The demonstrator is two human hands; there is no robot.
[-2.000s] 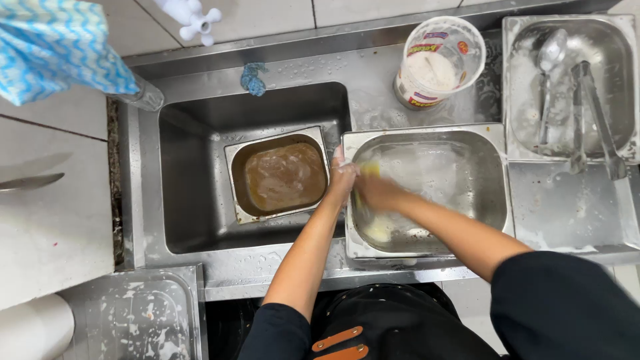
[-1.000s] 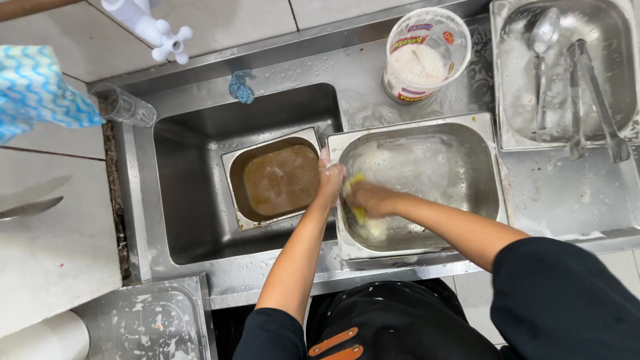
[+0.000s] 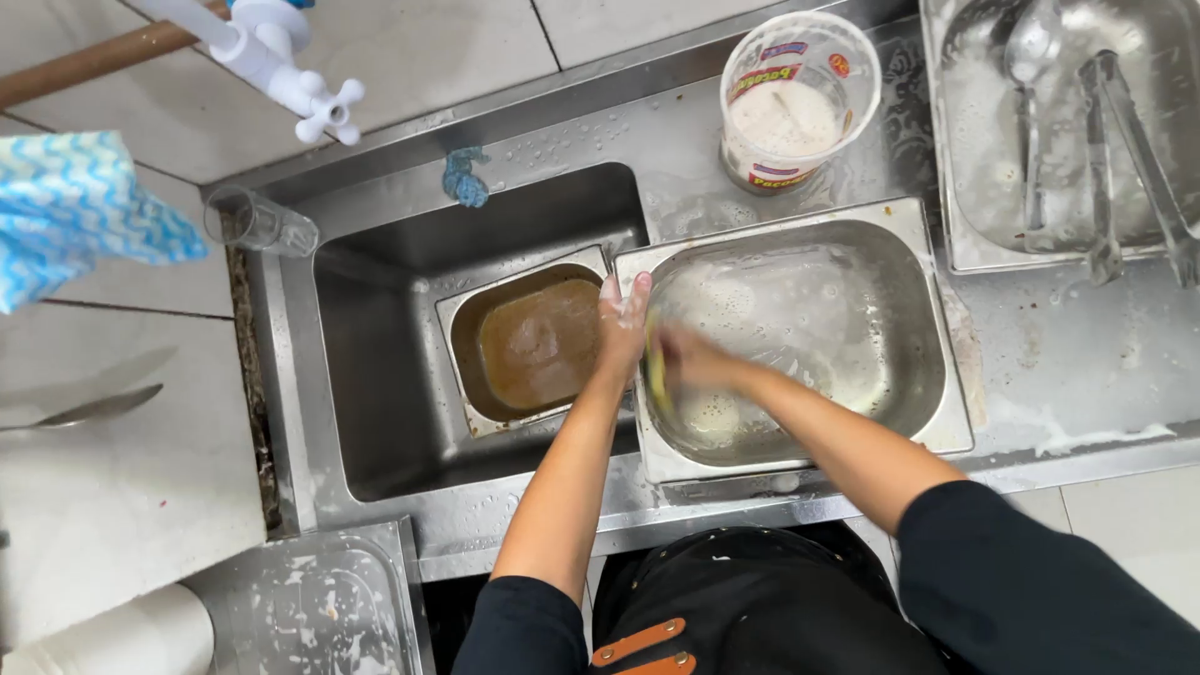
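A rectangular stainless steel pan (image 3: 952, 375) with soapy water in it lies on the sink's drainboard. Its left rim is gripped by my left hand (image 3: 623, 319), which has suds on the fingers. My right hand (image 3: 689, 356), blurred, presses a yellow sponge (image 3: 658, 366) against the pan's inner left wall. Just left of my hands, a smaller steel pan (image 3: 455, 375) holding brown liquid sits in the sink basin (image 3: 375, 450). A plastic tub (image 3: 802, 169) with whitish, foamy contents stands behind the large pan.
At the right, a steel pan (image 3: 966, 253) holds a spoon (image 3: 1031, 141) and metal tongs (image 3: 1139, 159). A blue scrubbing cloth (image 3: 464, 178), a glass (image 3: 267, 225) and a white tap (image 3: 323, 112) are around the basin. A soapy tray (image 3: 323, 600) is at lower left, a knife (image 3: 103, 408) at far left.
My right hand with the sponge has stayed at the pan's left inner wall, shifting a little up along it. My left hand remains at the rim.
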